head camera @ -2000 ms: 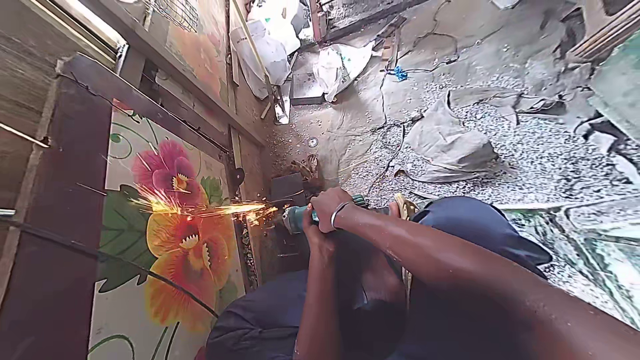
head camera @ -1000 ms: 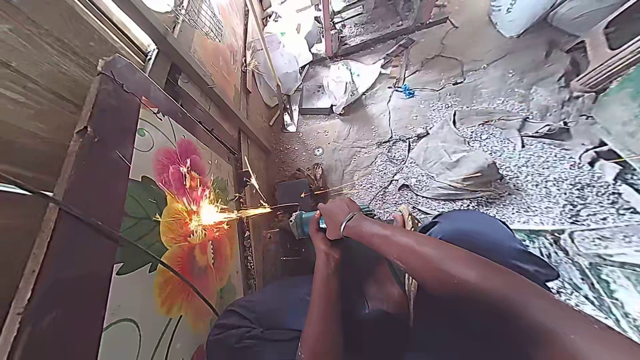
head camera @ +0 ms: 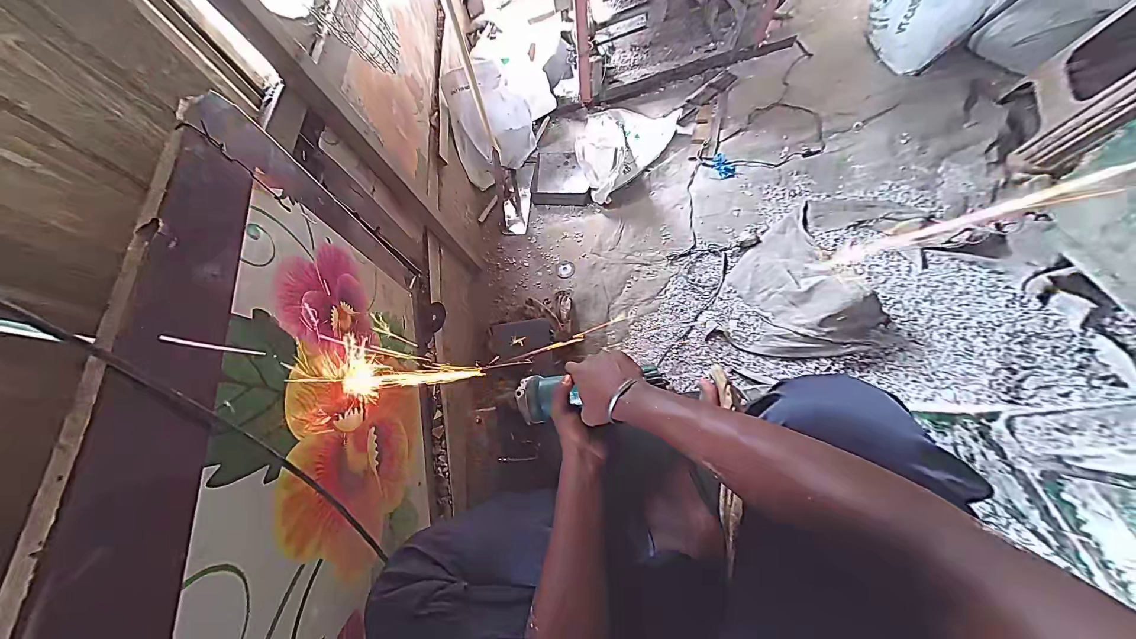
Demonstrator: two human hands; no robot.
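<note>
Both my hands hold a green angle grinder (head camera: 538, 398) in front of my knees, low over the ground. My left hand (head camera: 575, 426) grips it from below near its head. My right hand (head camera: 605, 383), with a metal bangle at the wrist, closes around its body from above. Orange sparks stream left from the grinder onto a flower-painted panel (head camera: 342, 426) in a dark frame. The grinder's disc and the spot it touches are hard to make out. A dark block-like object (head camera: 519, 342) lies just beyond the grinder head.
A dark cable (head camera: 257, 444) crosses in front of the panel. Grey cloth sacking (head camera: 799, 293) lies on gravel at the right. Ahead are a white sack (head camera: 621, 146), a dark metal tray (head camera: 561, 177), a blue scrap (head camera: 721, 166) and a metal frame (head camera: 692, 64). A hollow block (head camera: 1078, 89) is at the far right.
The sparks now burst brightly on the panel, and a long streak crosses the right side over the sacking. Both hands keep the same hold on the grinder.
</note>
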